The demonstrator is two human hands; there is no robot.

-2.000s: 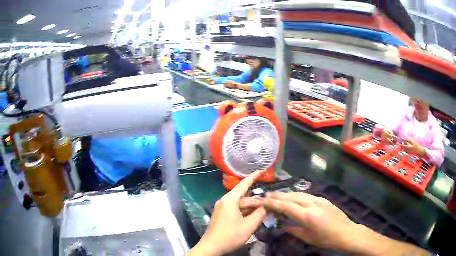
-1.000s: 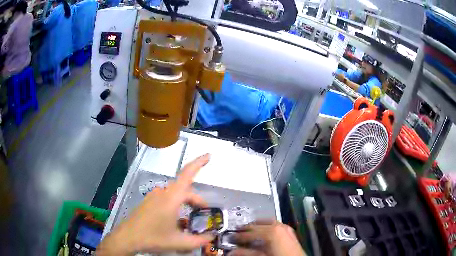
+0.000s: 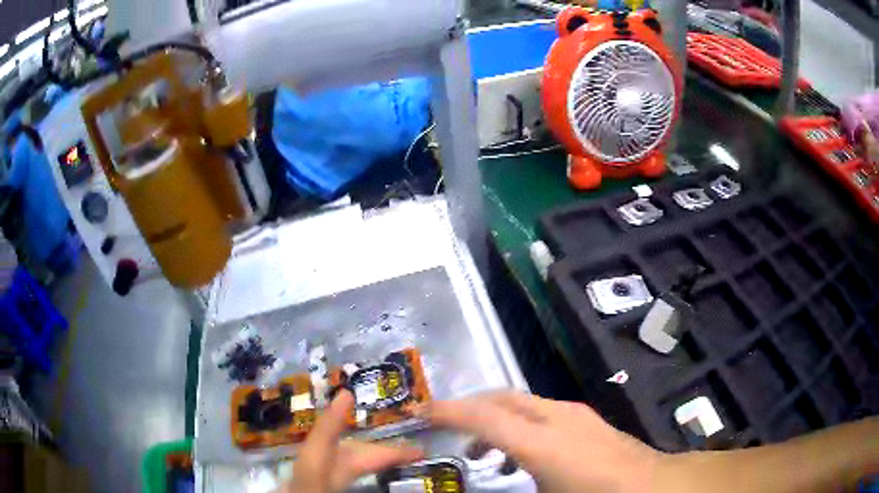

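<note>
Two orange fixtures sit side by side on the grey press plate. The left fixture (image 3: 241,424) has a dark centre and no housing in it. A dark-rimmed watch housing (image 3: 381,385), yellow and black inside, sits in the right fixture (image 3: 416,371). My left hand (image 3: 337,453) is at the bottom, its index finger at the right fixture's left edge. My right hand (image 3: 540,438) reaches in from the right, fingertips near that fixture's lower right corner. A second housing (image 3: 429,477) is between and below my hands, cut off by the bottom edge. Which hand holds it, if either, cannot be told.
The gold-brown press head (image 3: 178,221) hangs behind left. Black scraps (image 3: 247,358) lie on the plate (image 3: 318,323). A black foam tray (image 3: 598,351) at right holds several silver-white parts (image 3: 619,293) and pale pieces (image 3: 663,323). An orange fan (image 3: 617,96) stands behind it. A green bin (image 3: 157,467) is lower left.
The view has turned right and lower. The housing that was near my left fingers in the air is no longer there; one now sits in the right fixture. My right hand extends further leftward over the plate.
</note>
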